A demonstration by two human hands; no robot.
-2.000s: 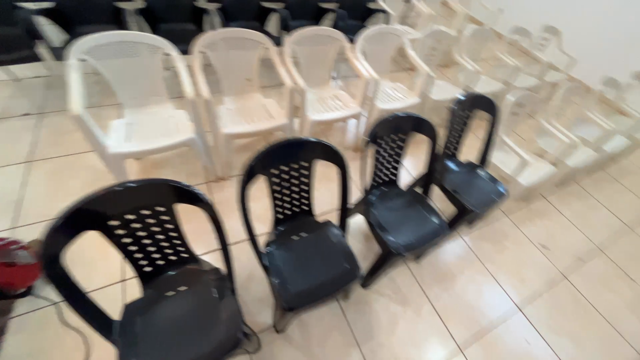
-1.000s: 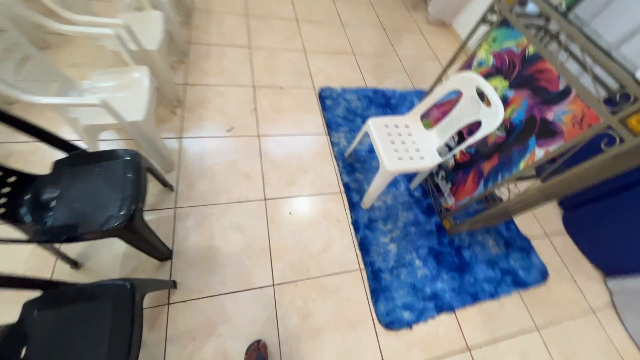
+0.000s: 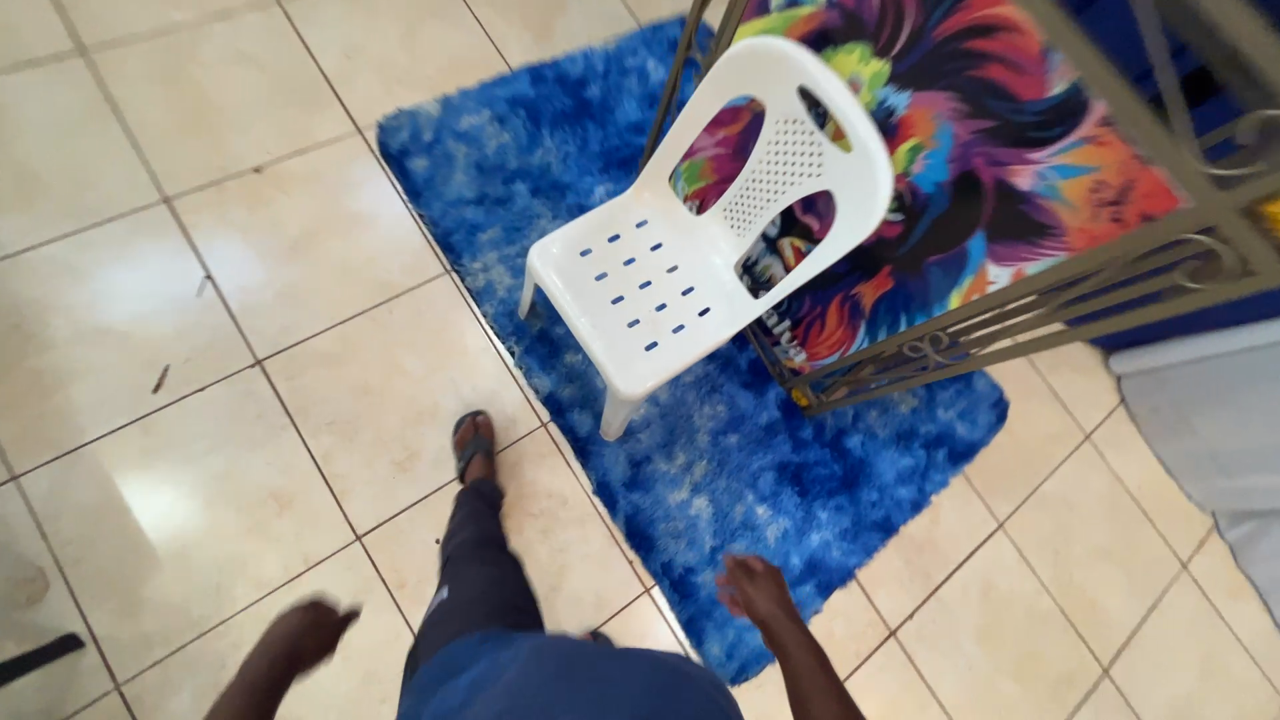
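Note:
My left hand (image 3: 308,632) hangs over the tiled floor at the lower left, blurred, holding nothing that I can see. My right hand (image 3: 754,592) is over the near part of a shaggy blue rug (image 3: 740,500), touching nothing, with its fingers loosely curled. Beyond my hands a white plastic chair (image 3: 640,290) stands upright on the rug, its seat pierced with slots and its back toward the upper right. Behind the chair is a metal frame (image 3: 950,345) with scrollwork, holding a multicoloured printed panel (image 3: 1000,190).
Beige floor tiles (image 3: 330,420) surround the rug. My sandalled foot (image 3: 474,445) is on them, left of the rug's edge. White cloth (image 3: 1200,420) hangs at the right edge beside dark blue material. A black chair leg (image 3: 40,660) shows at the lower left.
The view has swung from rows of black and white chairs to the rug. The white chair now appears closer than one second ago, and both my hands have come into view.

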